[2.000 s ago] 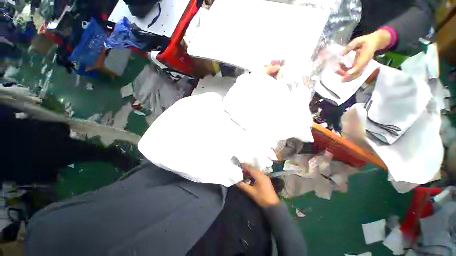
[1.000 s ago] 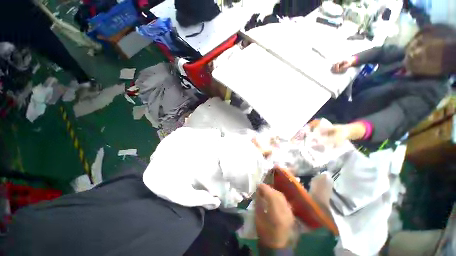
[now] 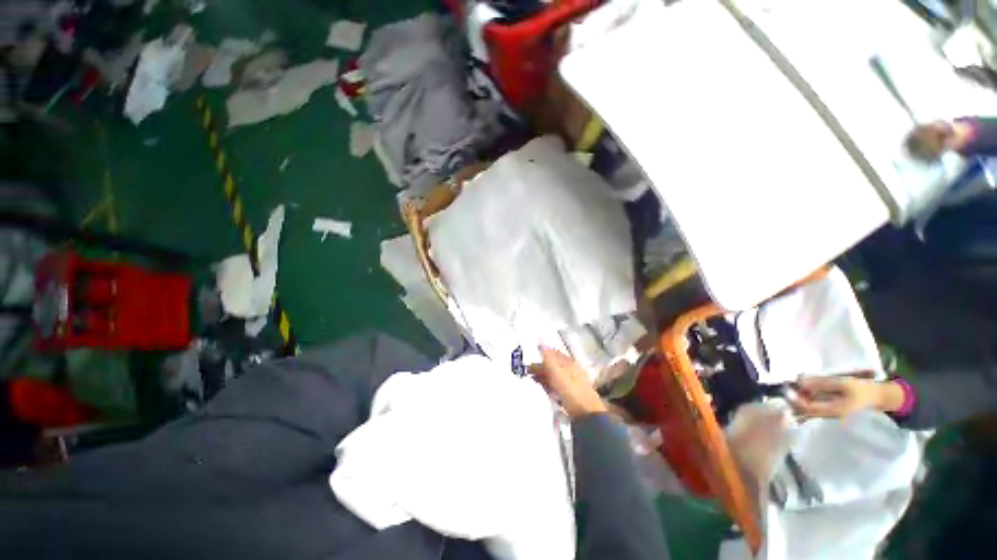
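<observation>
A white cloth bundle (image 3: 454, 454) lies over my left forearm against my dark clothing. My left hand is not visible; the bundle covers that area. My right hand (image 3: 566, 381) comes up from below in a dark grey sleeve, just beyond the bundle's upper right edge. Its fingertips pinch a small dark patch with pale lettering (image 3: 518, 361). The patch lies over white cloth and its letters cannot be read.
White panels (image 3: 536, 235) cover a basket ahead. An orange basket (image 3: 700, 405) with dark pieces stands right, below a white table (image 3: 754, 142). A person's hand with a pink wristband (image 3: 836, 396) reaches over it. Scraps litter the green floor (image 3: 328, 279); a red crate (image 3: 115, 304) is left.
The view has shifted, showing more floor. My right hand has moved up to the bundle's edge, where the patch now shows. The other person's hands have parted from the clear plastic area near the bundle.
</observation>
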